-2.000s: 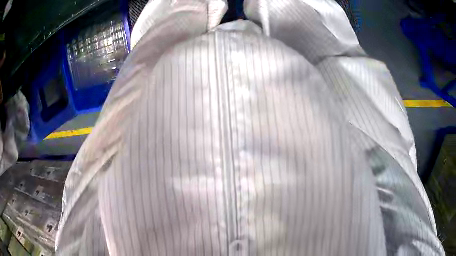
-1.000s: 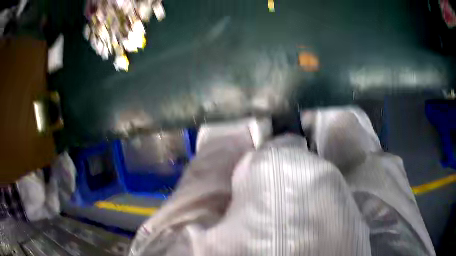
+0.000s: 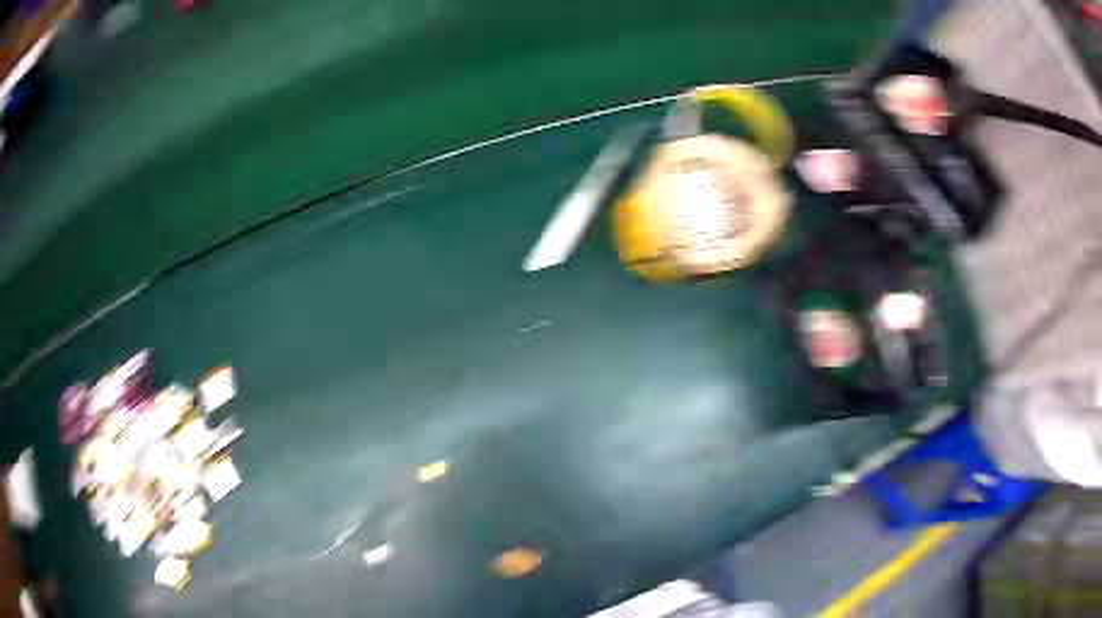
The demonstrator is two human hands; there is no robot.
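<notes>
Neither of my hands shows. The view is blurred. A pile of small silver-white battery cells (image 3: 157, 459) lies on the dark green mat (image 3: 399, 326) at the lower left, with a pink-purple part (image 3: 75, 413) at its edge. A round pot (image 3: 705, 208) wrapped in yellow tape stands at the upper centre right, with a yellow tape roll (image 3: 759, 118) behind it. A pale flat stick (image 3: 585, 199) lies left of the pot. A black tray (image 3: 852, 266) with several pinkish parts sits right of the pot.
A thin wire (image 3: 483, 143) runs across the mat. An orange-brown piece (image 3: 518, 561) and small pale bits lie near the front edge. A person's light sleeve (image 3: 1045, 217) is at the right. A blue frame (image 3: 955, 477) and yellow floor line (image 3: 888, 573) are at the lower right.
The view has swung up from my striped clothing and lap to the bench mat. The pile now shows lower left, and the pot and black tray have come into view.
</notes>
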